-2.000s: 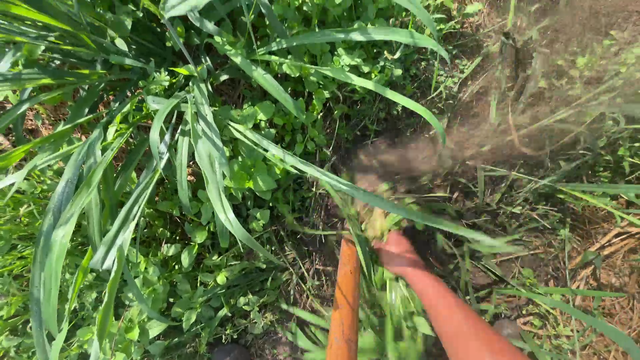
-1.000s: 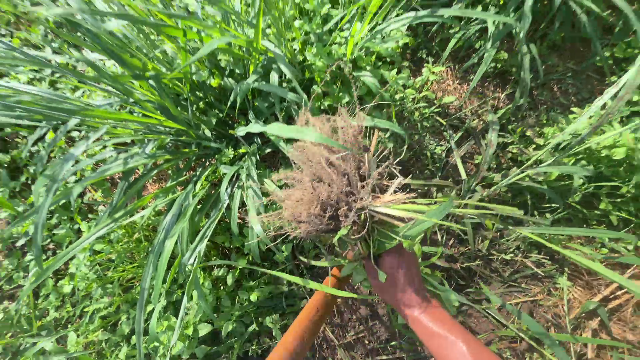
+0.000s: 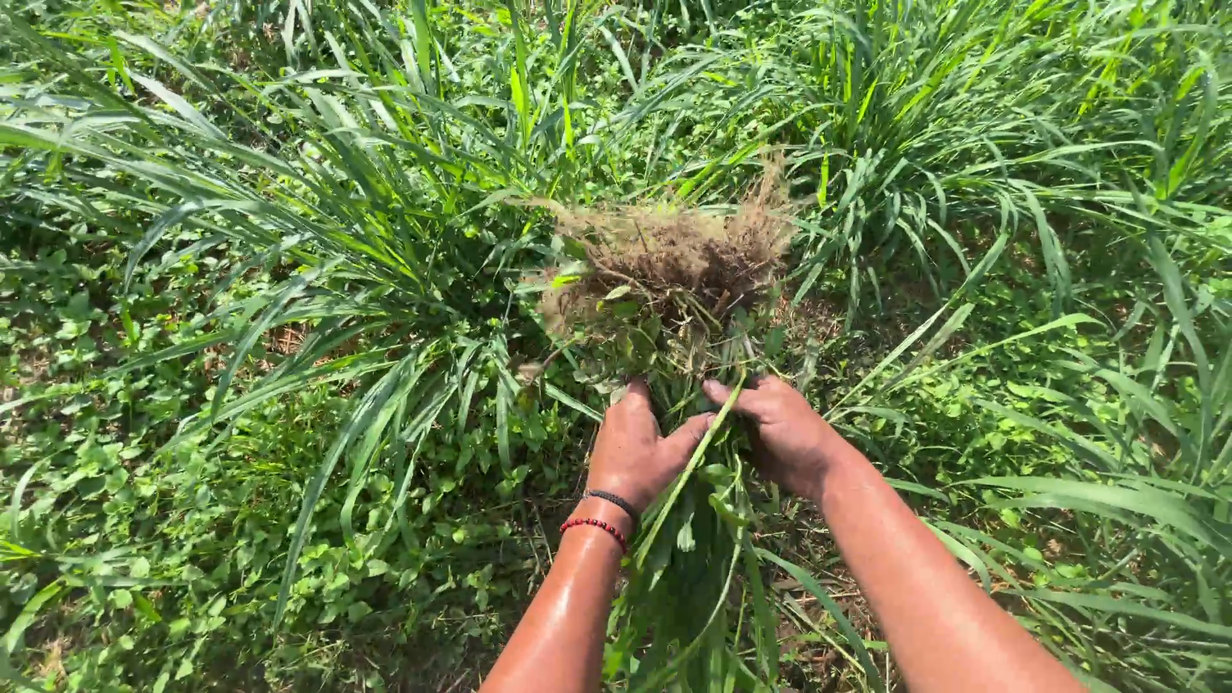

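Note:
An uprooted clump of grass is held between both hands, its fibrous brown root mass [image 3: 688, 260] pointing away from me and its green blades [image 3: 698, 587] hanging down toward me. My left hand [image 3: 640, 443], with a dark bracelet and a red beaded one at the wrist, grips the left side of the clump just below the roots. On the right side, my right hand [image 3: 775, 428] closes around the stems, its thumb near the left thumb. The fingers of both hands are partly hidden by leaves.
Tall grass tufts stand at the upper left [image 3: 385, 221] and upper right [image 3: 895, 144]. Low broad-leaved weeds [image 3: 125, 491] cover the ground at the left. Long grass blades [image 3: 1136, 510] spread along the right side, with some bare soil and dry litter between plants.
The orange-brown wooden handle seen earlier is out of view. My left hand has come into view and onto the clump. The roots, pointing left a second ago, now point away from me.

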